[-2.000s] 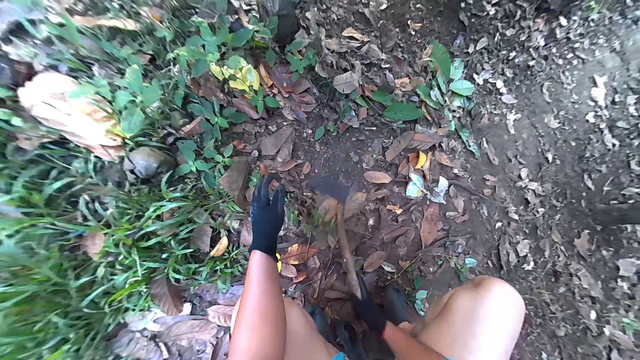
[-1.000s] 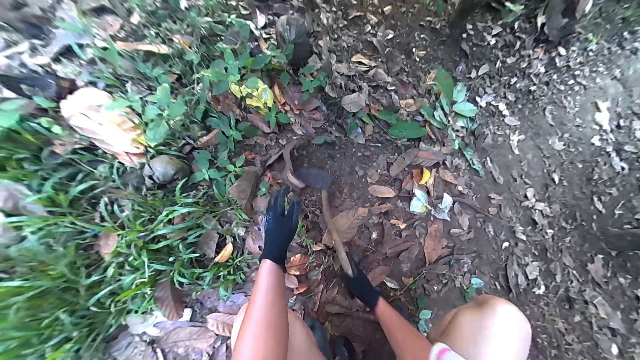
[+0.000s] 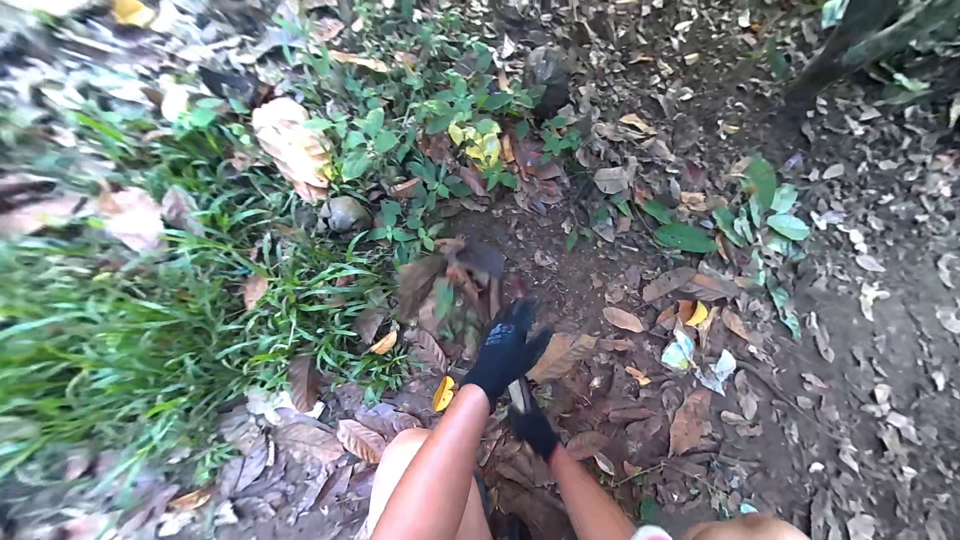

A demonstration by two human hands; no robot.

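Note:
My right hand, in a black glove, grips the wooden handle of a short hoe low in the view. The hoe's metal blade is blurred and lies up and to the left, among brown dry leaves at the edge of the grass. My left hand, also gloved in black, is over the handle between the blade and my right hand. Whether its fingers close on the handle cannot be told.
Green grass and low leafy weeds grow on the left. A rounded, stone-like object sits by a large pale dry leaf. Leaf-strewn soil lies at right, with a trunk or thick branch at upper right.
The hoe blade has moved left, to the leaves by the grass. My left hand, beside the tool one second ago, is now over its handle. My right hand still holds the handle.

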